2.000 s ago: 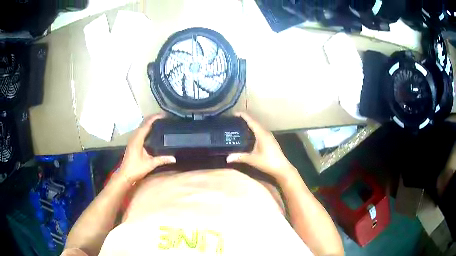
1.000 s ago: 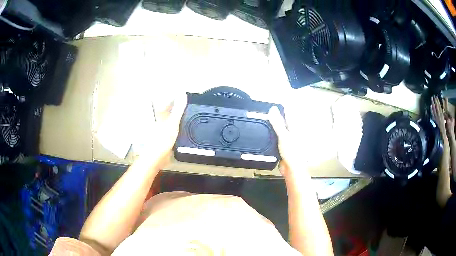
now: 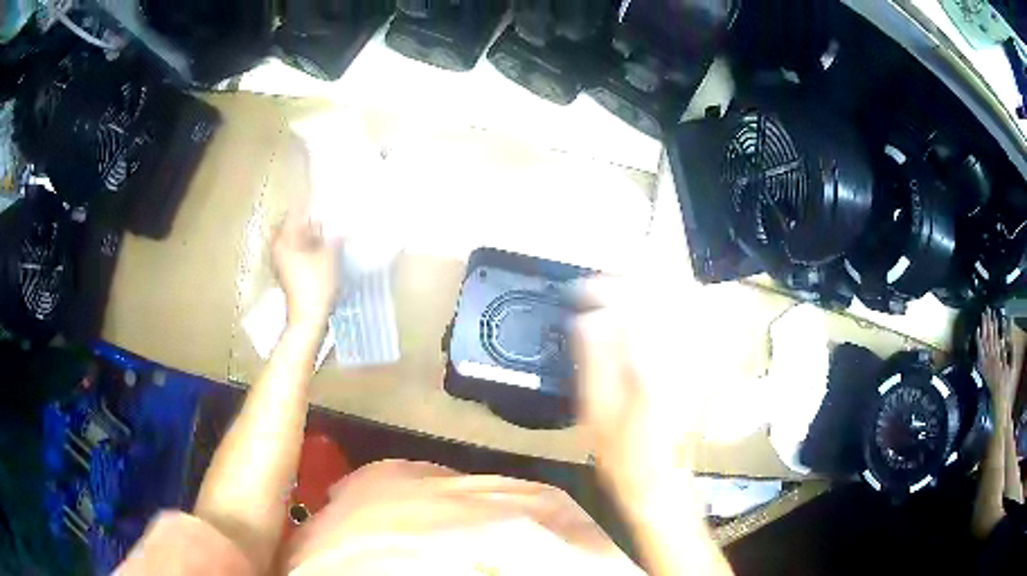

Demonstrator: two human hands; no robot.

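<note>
A black fan base [image 3: 507, 332] lies underside up on the bench in front of me, showing moulded oval recesses. A white adhesive pad [image 3: 496, 371] is on its near edge. My left hand [image 3: 304, 270] is left of the base, at the upper left edge of a pale sheet of adhesive strips [image 3: 366, 321]; glare and blur hide whether its fingers grip the sheet. My right hand [image 3: 605, 354] is blurred and washed out, over the right part of the base, which it hides. Whether it holds anything cannot be told.
Brown cardboard [image 3: 180, 293] covers the bench. Black fans stand at left [image 3: 113, 158], along the back and at right [image 3: 777, 186]. Another black fan [image 3: 907, 422] lies at the near right. Another person's hand [image 3: 997, 349] shows at the right edge. A blue crate [image 3: 113, 450] is below left.
Both hands have let go of the base's sides. My left hand has moved left to the strip sheet; my right hand is over the base's right part. The view has shifted, showing more fans behind.
</note>
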